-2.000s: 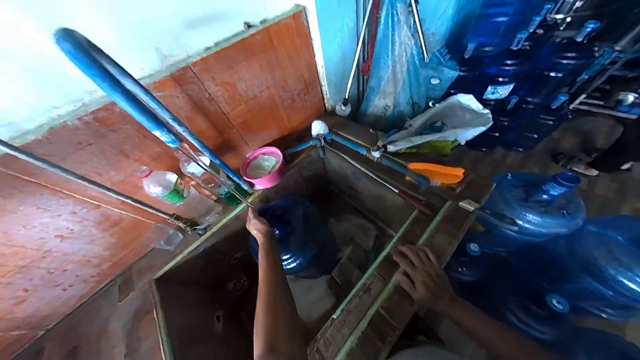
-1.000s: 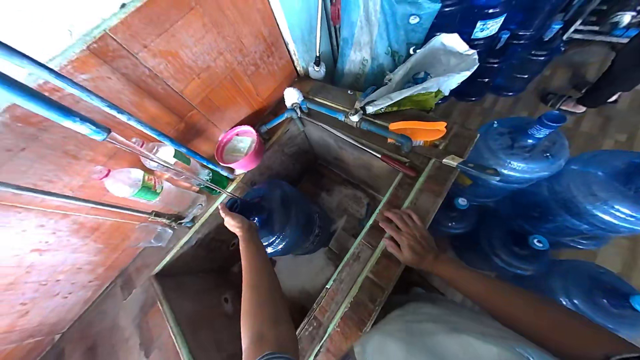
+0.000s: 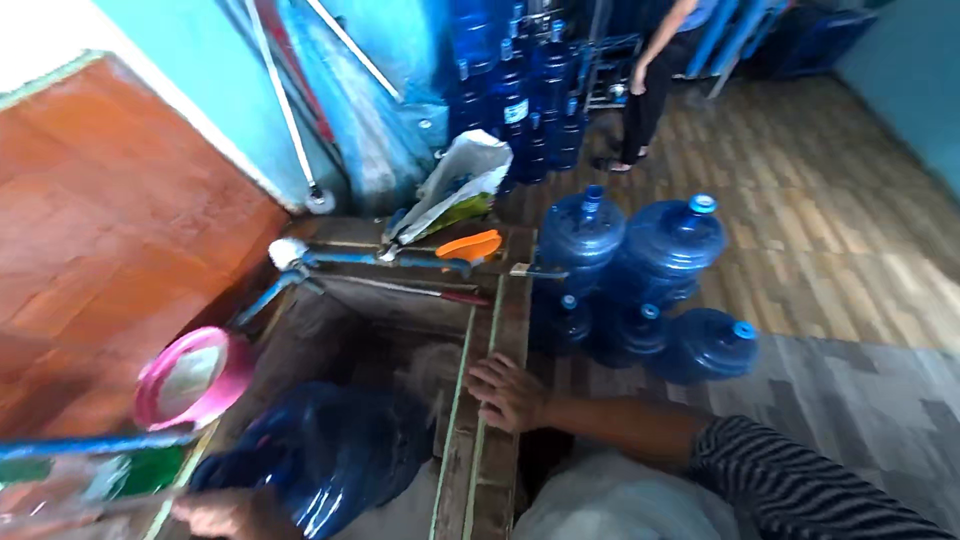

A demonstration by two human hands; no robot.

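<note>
A large blue plastic water jug (image 3: 337,450) lies tilted in the tiled basin (image 3: 450,487), its neck toward the lower left. At that neck, near the bottom edge, is my left hand (image 3: 232,514), blurred; its fingers appear closed, but its exact hold is hard to see. My right hand (image 3: 506,394) rests on the basin's right rim with fingers spread, holding nothing. A pink plastic basin (image 3: 236,367) stands on the left ledge. Along the back rim run a blue pipe (image 3: 360,259), an orange plastic item (image 3: 469,246) and a red-handled rod (image 3: 461,298).
Several blue water jugs (image 3: 667,244) stand on the floor right of the basin. More jugs (image 3: 517,97) are stacked at the back, near a standing person (image 3: 656,82). A white plastic bag (image 3: 469,169) lies on the back ledge. A blue pole (image 3: 90,446) crosses the lower left.
The view has swung to the right, bringing the person and more floor into sight. My right hand stays on the rim. My left hand remains near the jug's neck.
</note>
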